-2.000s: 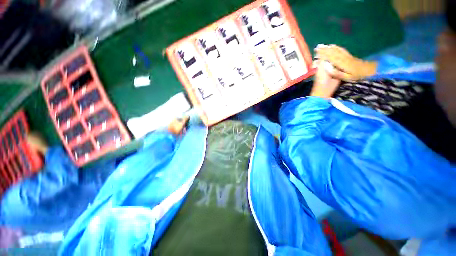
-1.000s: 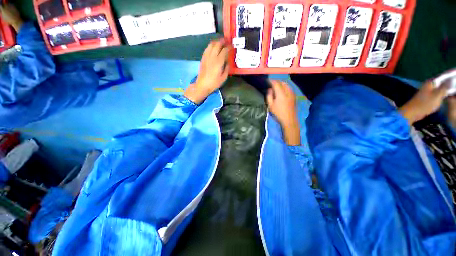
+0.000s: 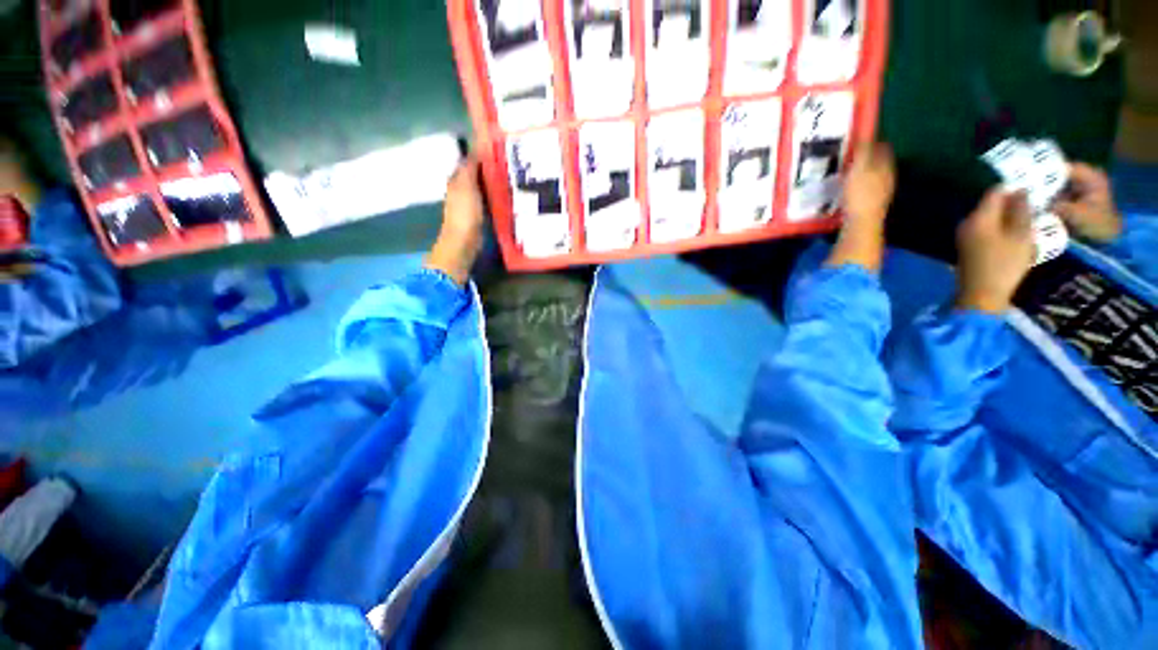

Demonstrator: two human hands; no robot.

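Observation:
A red-orange phone tray (image 3: pixel 686 245) with two rows of slots holds open phone assemblies (image 3: pixel 674 165), white with dark blocks. My left hand (image 3: pixel 462 218) is at the tray's left edge and my right hand (image 3: pixel 869 203) is at its right edge; both grip it, with the fingertips partly hidden by the rim. A white barcode label strip (image 3: pixel 362 187) lies on the green mat, left of the tray, its right end close to my left hand.
A second red-orange tray (image 3: pixel 207 102) with dark slabs is at the left. A small white label (image 3: pixel 332 45) lies on the mat. At the right, a neighbour's hands (image 3: pixel 997 244) hold white pieces (image 3: pixel 1030 174). A pale tape roll (image 3: pixel 1074 43) is at the upper right.
My right hand has risen from near my lap to the tray's right edge. My left hand remains at its left edge. More of the tray shows, as the view has shifted.

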